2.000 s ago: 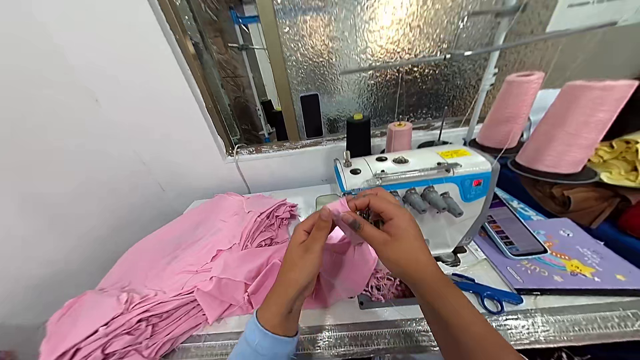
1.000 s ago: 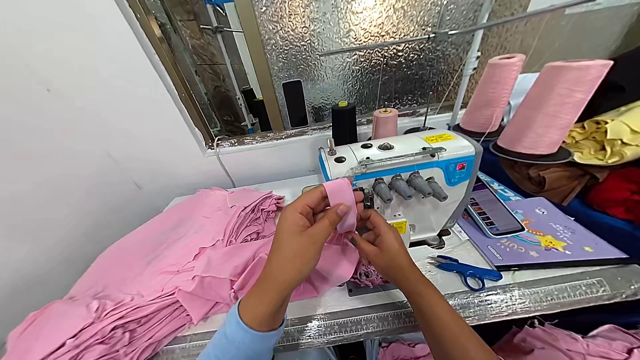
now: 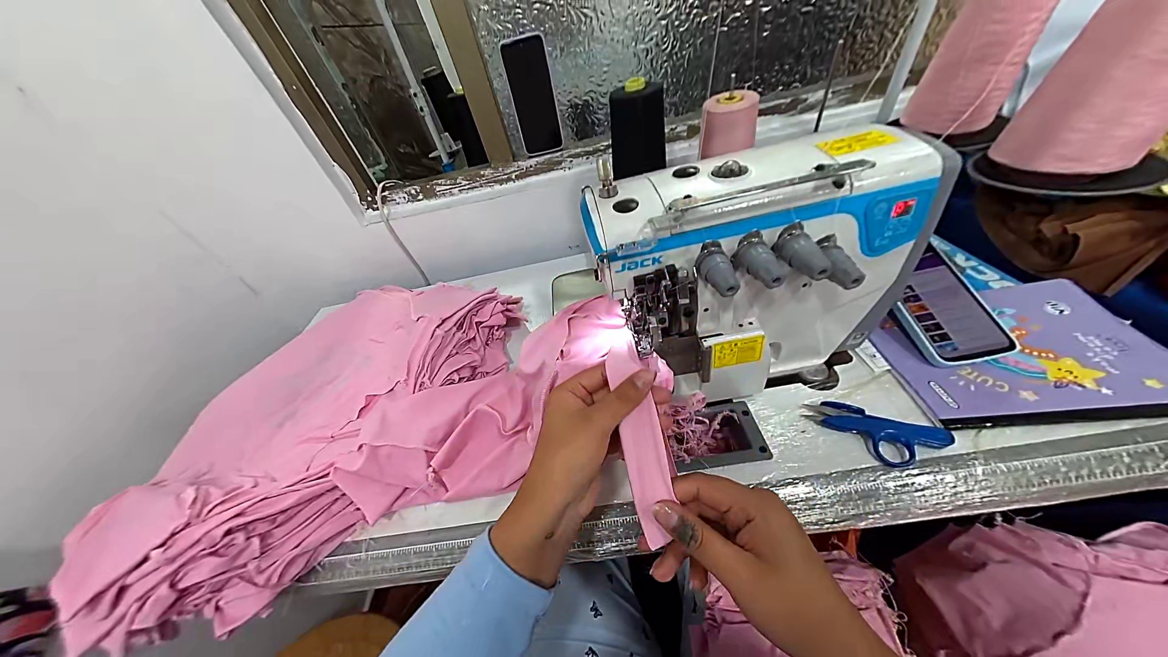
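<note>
A folded pink fabric strip [image 3: 645,452] runs from the presser foot area of a white and blue Jack overlock machine [image 3: 776,246] down toward me. My left hand [image 3: 584,438] pinches its upper part between thumb and fingers, just in front of the needle area. The lower end of the strip is held between thumb and fingers of my right hand [image 3: 730,538], over the table's front edge. Pink fabric pieces [image 3: 301,420] lie in a heap left of the machine, and one piece reaches up to the lit needle area. The needle itself is hidden.
Blue thread snips [image 3: 881,432] lie right of a thread-filled opening [image 3: 721,436] in the table. Further right, a phone [image 3: 956,310] rests on a purple notebook [image 3: 1049,365]. Thread cones [image 3: 729,123] stand behind the machine. More pink fabric [image 3: 1031,584] is below the table edge.
Both hands have come down from in front of the machine's left end. The strip, folded over in my left hand a second ago, now hangs extended between both hands. The view has moved closer.
</note>
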